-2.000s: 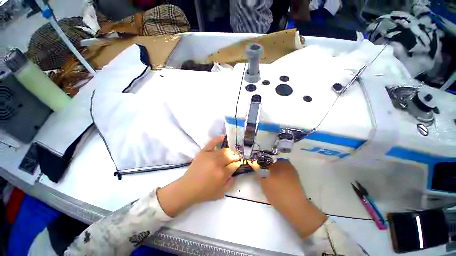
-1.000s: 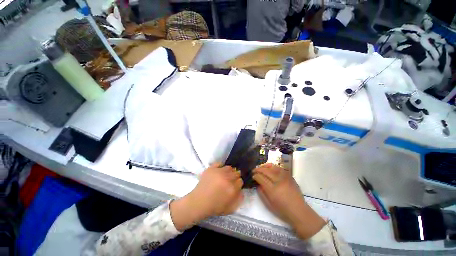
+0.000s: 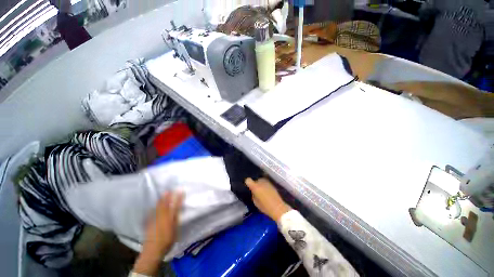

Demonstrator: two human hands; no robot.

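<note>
A white panel (image 3: 162, 189) with a black end (image 3: 238, 176) lies on the pile over the blue plastic crate (image 3: 233, 251), left of the table. My left hand (image 3: 165, 224) is blurred and lies flat on the white part with fingers apart. My right hand (image 3: 265, 196) is at the black end, its fingertips against the dark cloth; whether they pinch it is unclear. Another white panel with a black end (image 3: 303, 92) lies on the table. The presser foot and needle area (image 3: 454, 201) shows at the right edge, with no cloth under it.
A second sewing machine (image 3: 216, 59) and a pale green thread cone (image 3: 265, 65) stand at the table's far left. A dark control pad (image 3: 234, 114) lies near the table edge (image 3: 325, 203). Striped cloth (image 3: 81, 162) is heaped at left. A person in grey (image 3: 455, 38) is at the back right.
The view has swung left. The work has left the needle, and both hands have moved from the machine to the crate pile beside the table. The panel's black end is now by my right hand.
</note>
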